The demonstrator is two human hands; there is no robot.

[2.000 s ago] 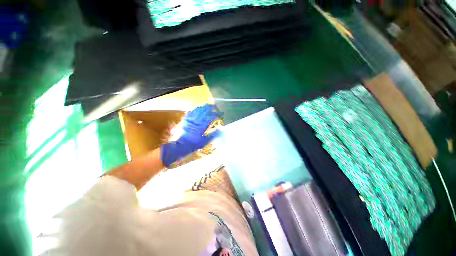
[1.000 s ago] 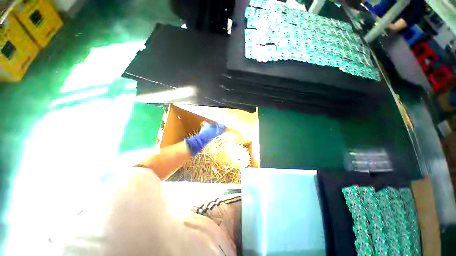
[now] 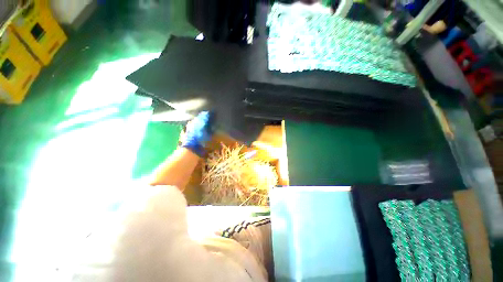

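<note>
My left hand [image 3: 198, 132], in a blue glove, is at the near edge of a black sheet [image 3: 229, 115] and appears to grip it; the fingers are blurred. The sheet's near corner hangs over the far side of the open brown carton [image 3: 284, 154]. Thin pale sticks [image 3: 234, 173] lie heaped in the carton. The black sheet lies with other black sheets beyond the carton. My right hand is not in view.
Green board rows lie on a black stack at the back [image 3: 336, 47] and on a black sheet at lower right [image 3: 427, 237]. A pale blue mat [image 3: 317, 234] is beside the carton. Yellow boxes [image 3: 38, 33] stand far left. A person's arm [image 3: 435, 26] shows far right.
My left hand has moved from inside the carton, over the sticks, to its far left side and the black sheet. The sheet's near part now reaches over the carton.
</note>
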